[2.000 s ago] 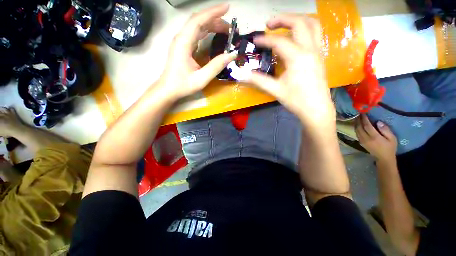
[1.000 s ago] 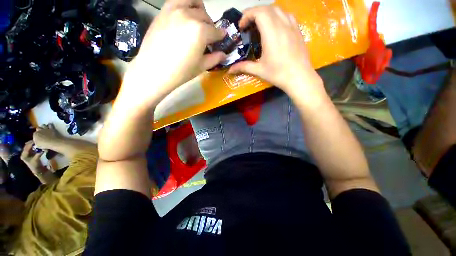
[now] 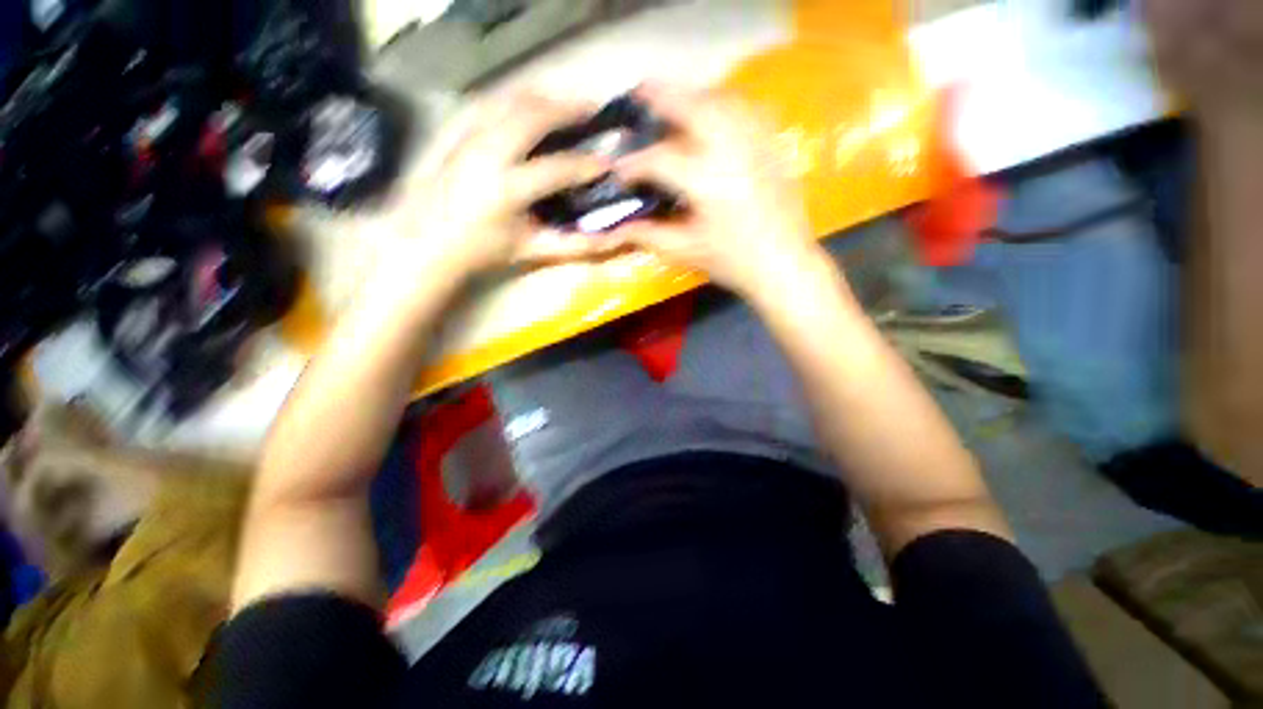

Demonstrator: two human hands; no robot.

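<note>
The frame is blurred. A black ear cup housing [image 3: 607, 211] with a bright white patch is between my two hands above the front of the bench. Another black part shows just above it, between the fingers; I cannot tell how the two join. My left hand [image 3: 485, 187] grips the unit from the left. My right hand [image 3: 720, 180] grips it from the right. The fingertips partly hide the unit.
Black unfinished units [image 3: 180, 180] are piled at the left. Orange-yellow tape [image 3: 845, 153] lies along the bench edge. A red hot glue gun [image 3: 953, 208] with a dark cord is at the right front edge. People sit at the left and right, with a brown sleeve [image 3: 125, 596] at lower left.
The view has shifted and blurred. Compared with one second ago, my hands are lower and their fingers close around both sides of the unit, hiding more of its inside.
</note>
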